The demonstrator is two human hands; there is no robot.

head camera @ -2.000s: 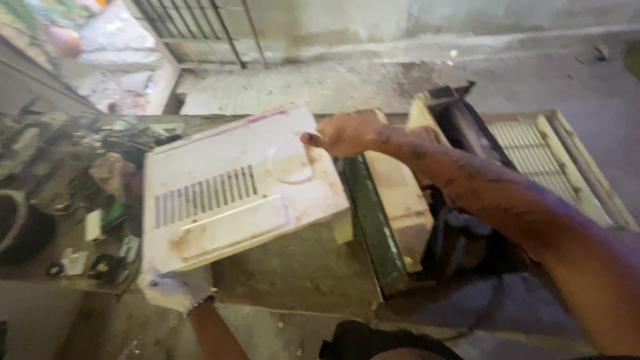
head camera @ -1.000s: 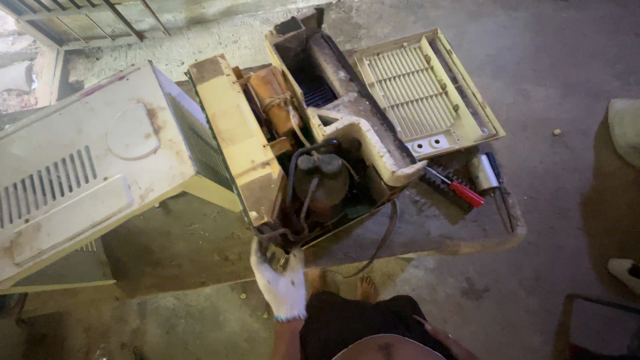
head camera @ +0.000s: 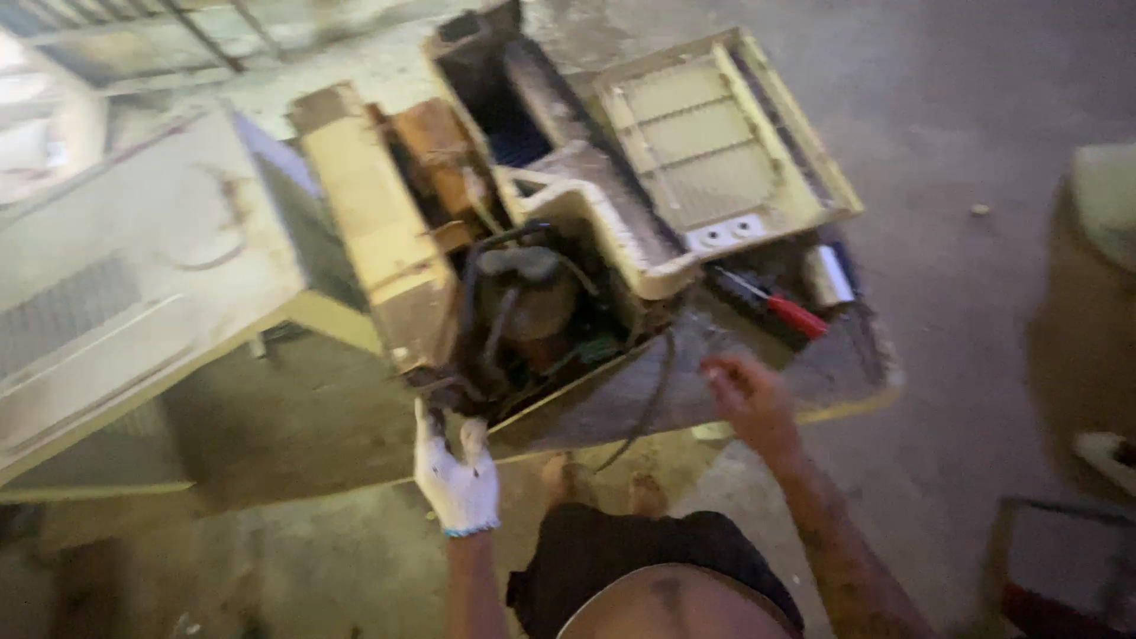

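An opened window air conditioner chassis (head camera: 532, 311) lies on the table, with its compressor (head camera: 528, 293), bent tubes and dirty foam housing (head camera: 652, 271) exposed. My left hand (head camera: 457, 475), in a white work glove, is at the near left corner of the chassis, thumb and fingers around dark tubing or the edge there. Bare, my right hand (head camera: 750, 399) is raised near the chassis's right side with its fingers curled; blur hides whether anything is in it. Close to that hand, a red-handled screwdriver (head camera: 794, 317) lies on the table beyond a dark power cord (head camera: 661, 390).
The large off-white metal casing (head camera: 133, 275) stands at the left. A cream louvred front grille (head camera: 710, 133) lies at the back right, with a silver cylinder (head camera: 830, 275) below it. The table edge (head camera: 852, 408) runs near my body. Metal bars (head camera: 204, 35) stand behind.
Two seconds ago both my hands held the casing; it now rests at the left, released. My left hand has moved to the chassis corner. My right hand has come into view on the right.
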